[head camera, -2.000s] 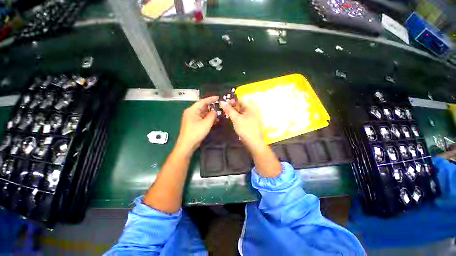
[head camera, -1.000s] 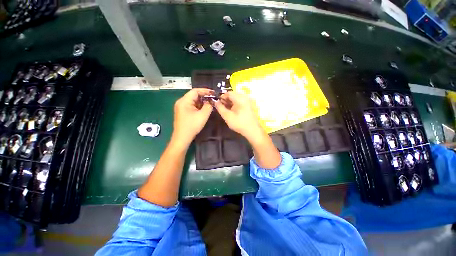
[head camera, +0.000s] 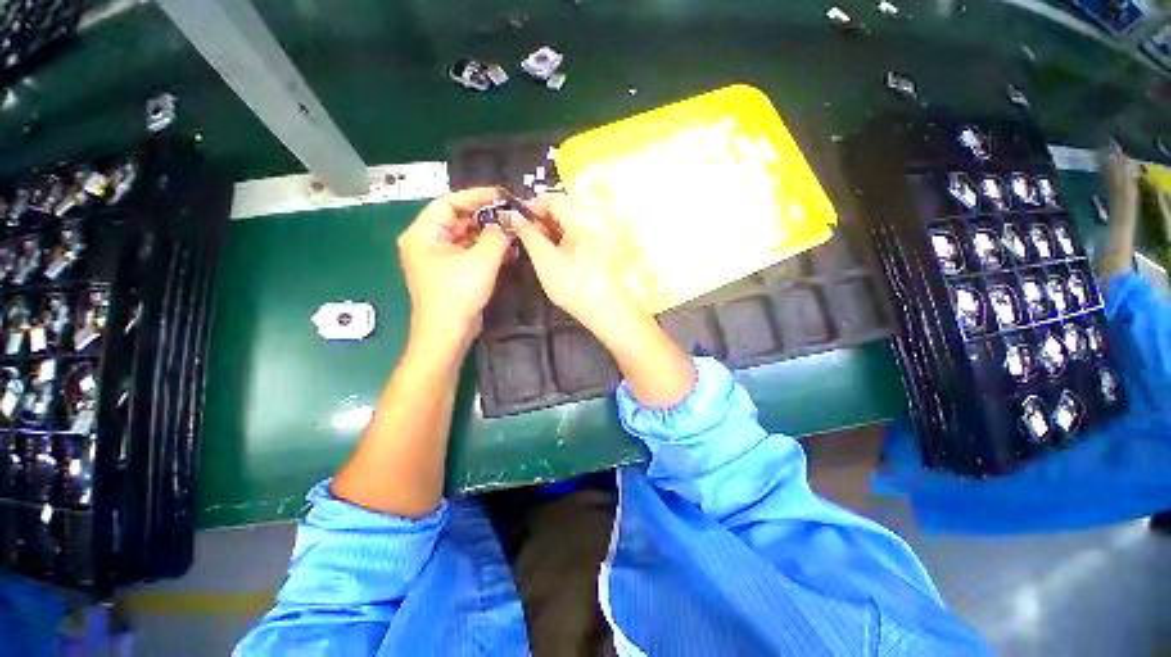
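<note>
My left hand (head camera: 450, 257) holds a small dark and silver watch housing (head camera: 491, 216) in its fingertips, over the left part of a black blister tray (head camera: 516, 370). My right hand (head camera: 572, 263) touches the housing from the right with its fingertips; a thin dark stick, perhaps tweezers, shows at them, partly hidden by the fingers. A yellow tray (head camera: 822, 193) heaped with white pieces lies on the black tray, right of my hands. A few tiny white parts (head camera: 539, 172) lie on the black tray beside its left edge.
Stacked blister trays full of shiny units stand at left (head camera: 167, 372) and right (head camera: 925, 334). A pale plate (head camera: 344, 321) lies on the green bench. A grey metal post (head camera: 276, 96) rises behind. Loose units (head camera: 542, 62) lie beyond. Another person's arm (head camera: 1124, 231) shows at far right.
The view has shifted, so the trays and hands sit higher and further left in the picture. Both hands stay together at the housing, with the fingers slightly changed. Another person's forearm shows more at right.
</note>
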